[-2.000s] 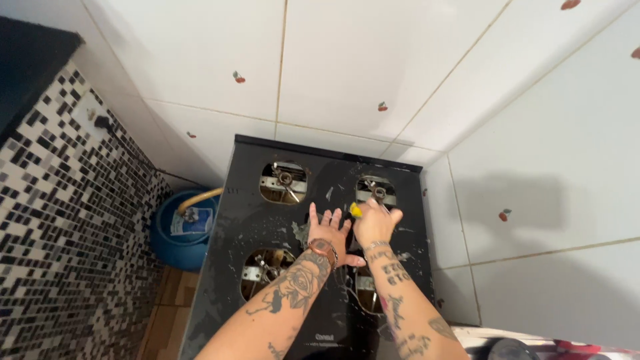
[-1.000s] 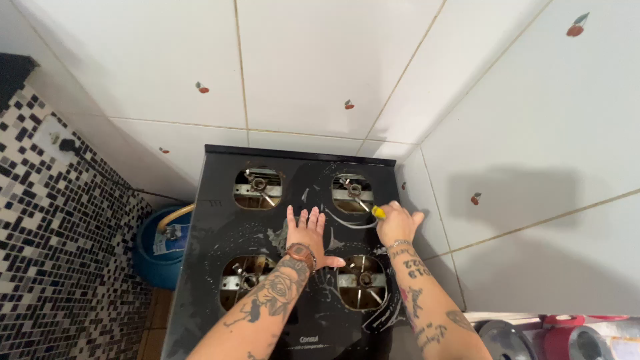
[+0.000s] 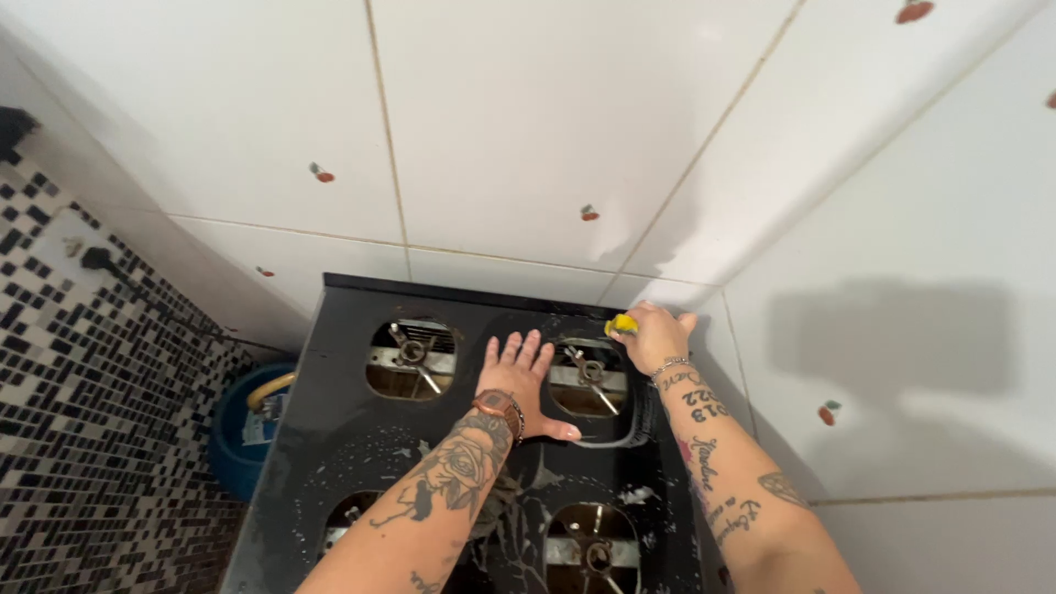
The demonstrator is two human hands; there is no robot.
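My left hand (image 3: 521, 392) lies flat with spread fingers on the black stovetop (image 3: 478, 330), between the two rear burner openings, and nothing is held in it. Gripped in my right hand (image 3: 657, 337) is a yellow sponge (image 3: 621, 325), which shows at my fingertips by the stovetop's rear right corner. Below it is the rear right burner opening (image 3: 591, 376), with bare metal supports inside. Suds and wet streaks mark the surface around the openings. My left forearm partly covers the front left opening.
White wall tiles (image 3: 511, 124) rise close behind and to the right of the stove. A blue gas cylinder or tub (image 3: 235, 437) with a yellowish hose (image 3: 271, 388) stands on the left. Beyond it, a black cord (image 3: 157, 305) runs along the mosaic wall (image 3: 124, 462).
My right hand has moved with the sponge from the right side of the rear right opening to the rear corner. My left hand stays flat on the stovetop.
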